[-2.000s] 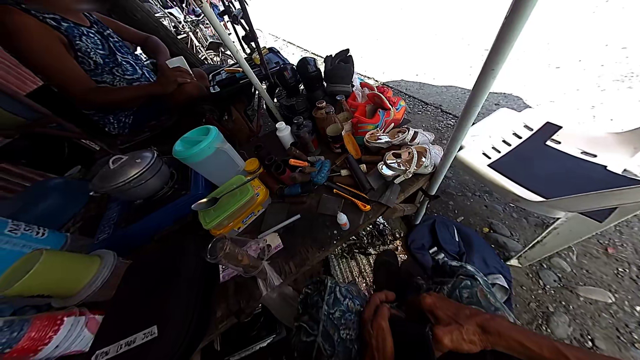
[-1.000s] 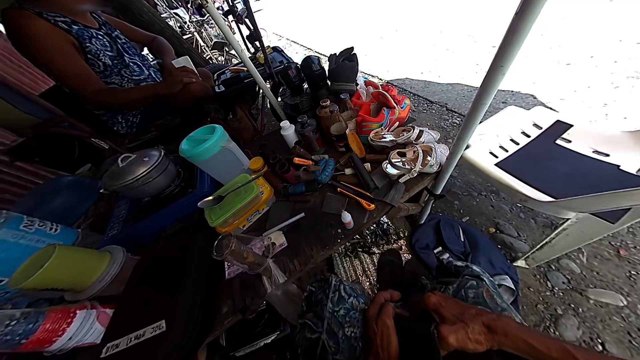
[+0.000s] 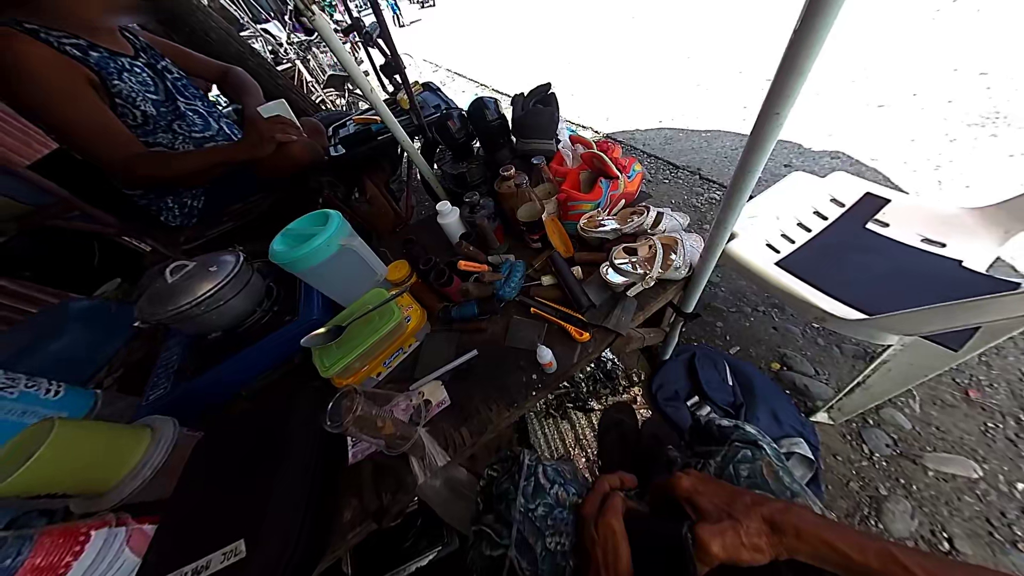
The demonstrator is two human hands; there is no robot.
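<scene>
At the bottom of the head view, my left hand and my right hand are closed on a dark item, too shadowed to name. It lies between them over my lap, above patterned fabric. Beyond my hands, the edge of a low wooden table carries a small white glue bottle, an orange and black utility knife, a blue thread bundle and a pair of silvery sandals. A clear glass lies tipped at the near left of the table.
A person sits at the upper left. Beside the table stand a metal pole and a white plastic chair. A navy bag rests on stony ground. A lidded pot and a teal-lidded pitcher are at the left.
</scene>
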